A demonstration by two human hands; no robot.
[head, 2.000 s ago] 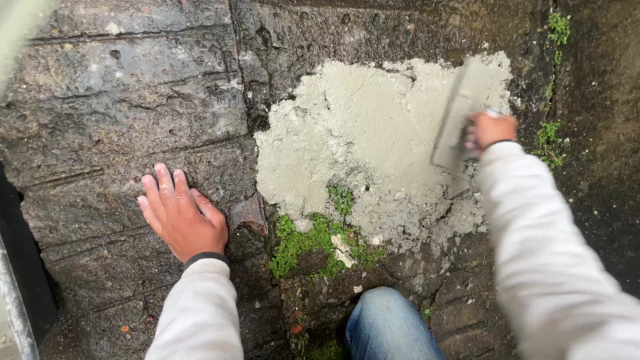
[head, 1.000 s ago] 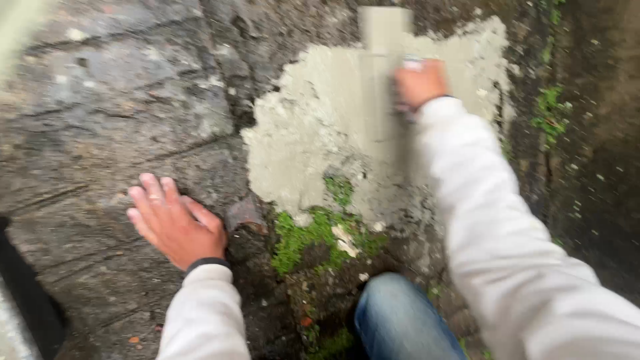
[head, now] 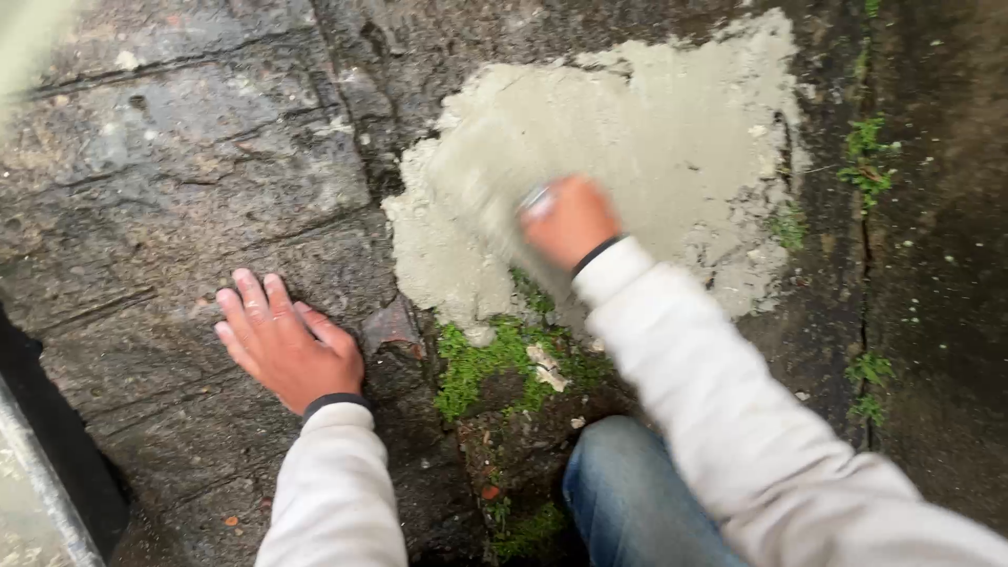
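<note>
A broad patch of pale wet mortar with ragged edges covers part of the dark, grooved stone paving. Over the patch's left half, my right hand is closed on the handle of a finishing trowel; motion blurs the blade, which blends into the mortar. My left hand rests palm down on the paving left of the patch, fingers spread, holding nothing. Green weeds border the patch's lower edge, with a pale chip among them.
My jeans-clad knee is at the bottom, right of centre. A black object with a grey metal edge stands at the lower left. Small weeds grow along a joint on the right. A pale blurred thing fills the top left corner.
My right hand has swept the trowel leftwards across the mortar from the patch's right side. The mortar's upper right surface looks smoother. My left hand has stayed on the paving.
</note>
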